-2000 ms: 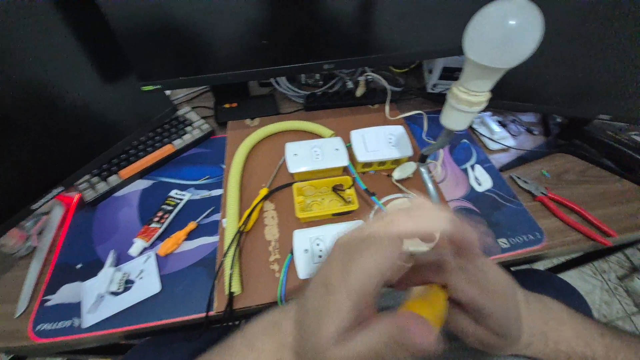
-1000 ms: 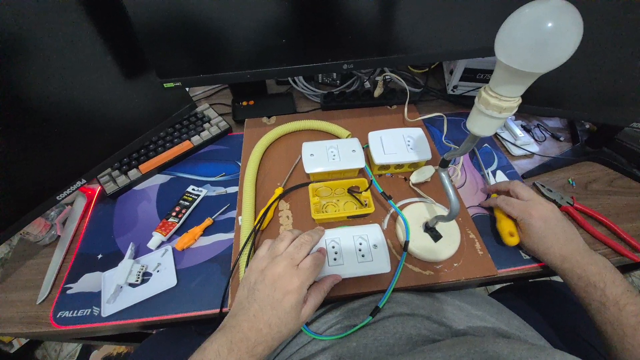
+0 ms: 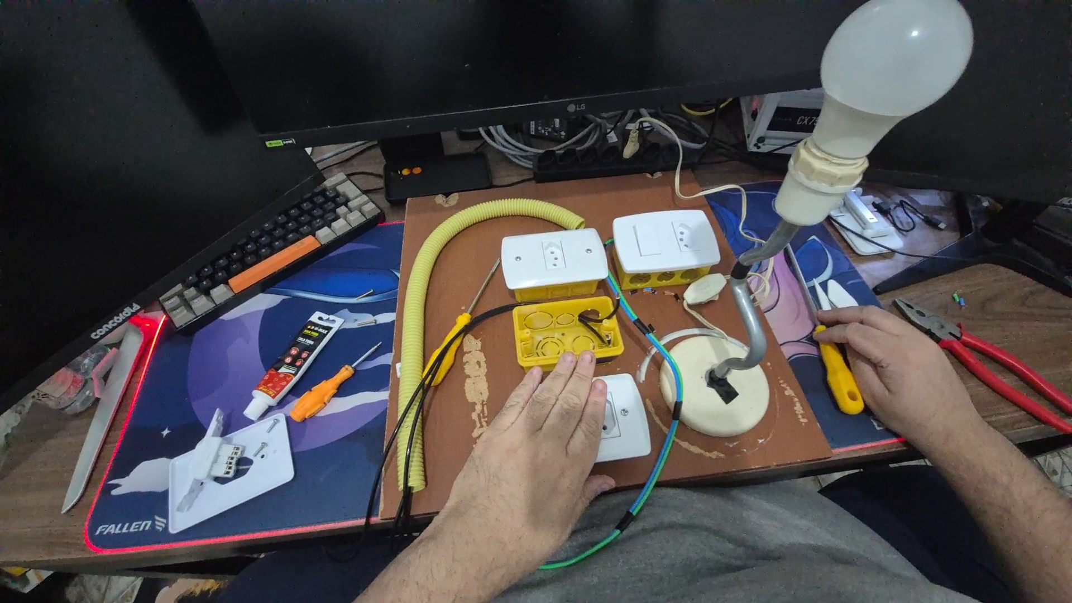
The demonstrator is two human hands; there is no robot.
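Note:
My left hand lies flat, palm down, over the left part of a white double-socket plate, fingertips at the front edge of an open yellow electrical box with black wire inside. My right hand rests at the board's right side, fingertips at the upper end of a yellow-handled screwdriver; whether it grips it I cannot tell. Behind stand two covered boxes, one with a single socket, one with a switch and socket. A blue and green wire pair curves past the plate.
A bulb on a bent metal tube rises from a round cream base. Corrugated yellow conduit and another screwdriver lie left on the brown board. Red-handled pliers lie right; a glue tube, orange screwdriver and loose plate lie left.
Two seconds ago my hands were together over the front of the board near a yellow handle; they are now apart. Since one second ago, my left hand has moved right, further over the socket plate.

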